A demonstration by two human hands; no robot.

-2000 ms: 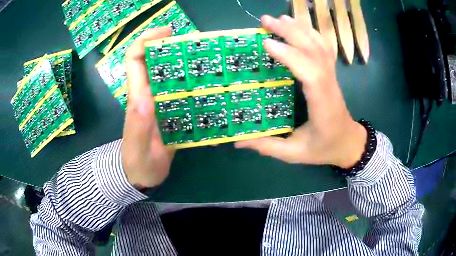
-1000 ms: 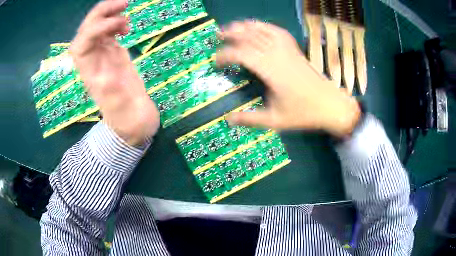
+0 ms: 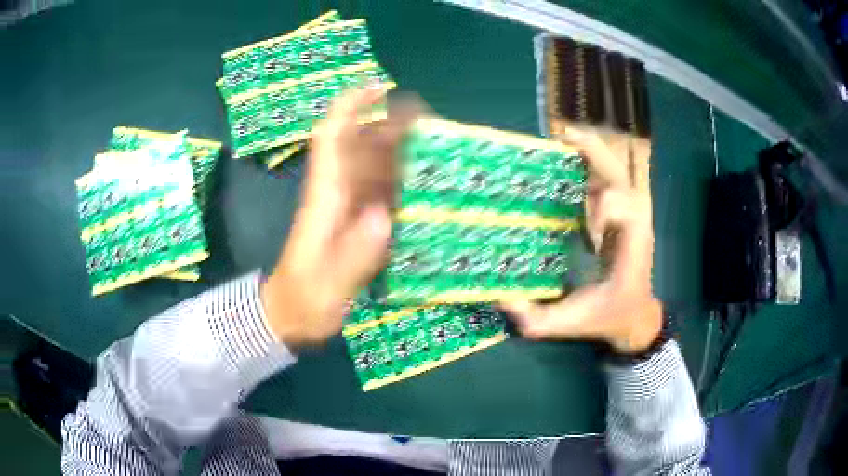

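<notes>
A green PCB panel (image 3: 483, 218) with yellow strips is held up, blurred, between both hands. My left hand (image 3: 339, 223) grips its left edge. My right hand (image 3: 609, 251) grips its right edge, thumb at the lower corner. Another PCB panel (image 3: 423, 342) lies on the mat just below, partly hidden by the held one. A stack of PCB panels (image 3: 302, 84) lies fanned at the upper left centre, partly behind my left hand. A second stack (image 3: 144, 214) lies fanned at the left, with glare on top.
Several brushes (image 3: 595, 88) with dark bristles and pale handles lie behind my right hand. A black unit (image 3: 744, 237) with cables stands at the right on the green mat (image 3: 465, 46). A grey rail (image 3: 688, 74) runs along the back right.
One second ago a panel lay on the mat under my right hand and my left hand was over the left stack. Now both hands hold a panel up, and the view has shifted.
</notes>
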